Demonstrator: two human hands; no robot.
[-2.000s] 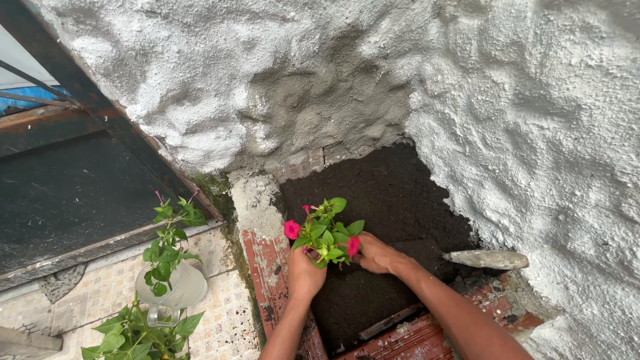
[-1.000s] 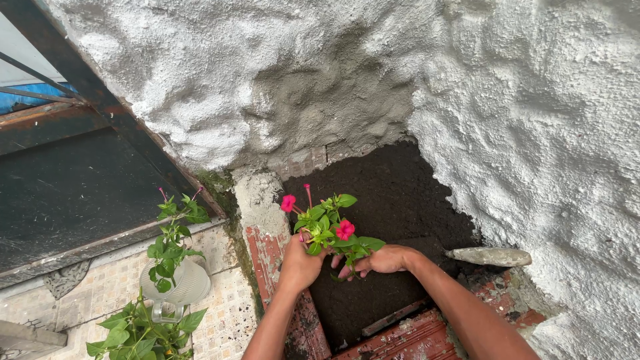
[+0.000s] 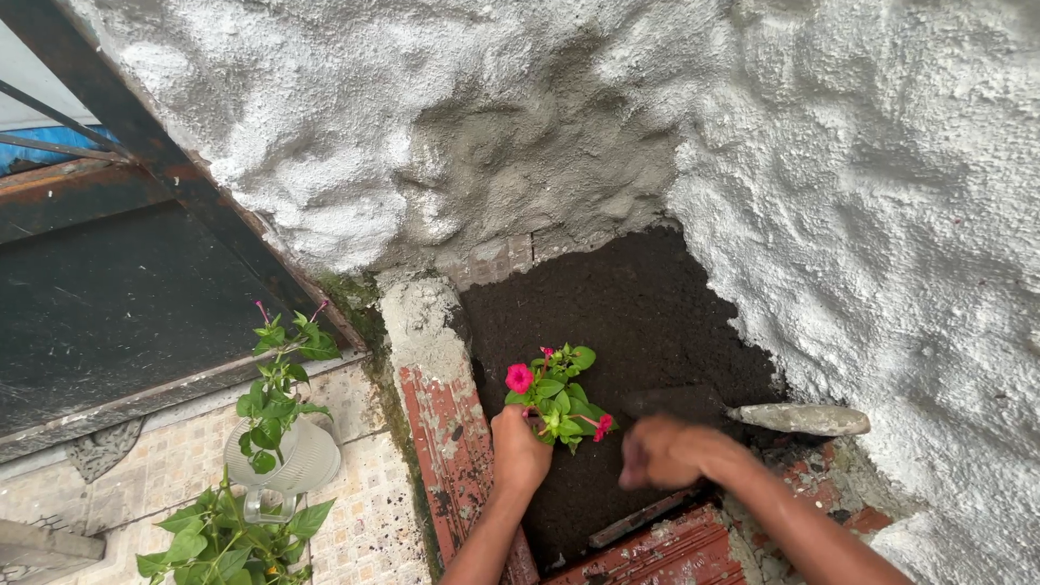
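Note:
My left hand (image 3: 520, 445) is closed around the lower part of a leafy flowering plant (image 3: 559, 396) with pink blooms, held over the dark soil (image 3: 601, 317) of a corner planter bed. My right hand (image 3: 662, 451) is blurred, just right of the plant and apart from it; nothing shows in it, but its fingers are unclear. Close beyond that hand lies a trowel (image 3: 800, 418), its blade on the soil and its cement-crusted handle toward the right wall. The plant's stem base is hidden by my left hand.
Red brick edging (image 3: 447, 431) borders the bed at left and front. Rough white plastered walls (image 3: 853, 203) rise behind and at right. On the tiled floor (image 3: 366, 496) at left are a clear plastic pitcher (image 3: 317, 455) with a plant and more leafy cuttings (image 3: 219, 544). A dark metal gate (image 3: 122, 317) stands beyond.
My right hand was at the plant's lower part beside my left hand and has moved off it to the right. My left hand still holds the plant.

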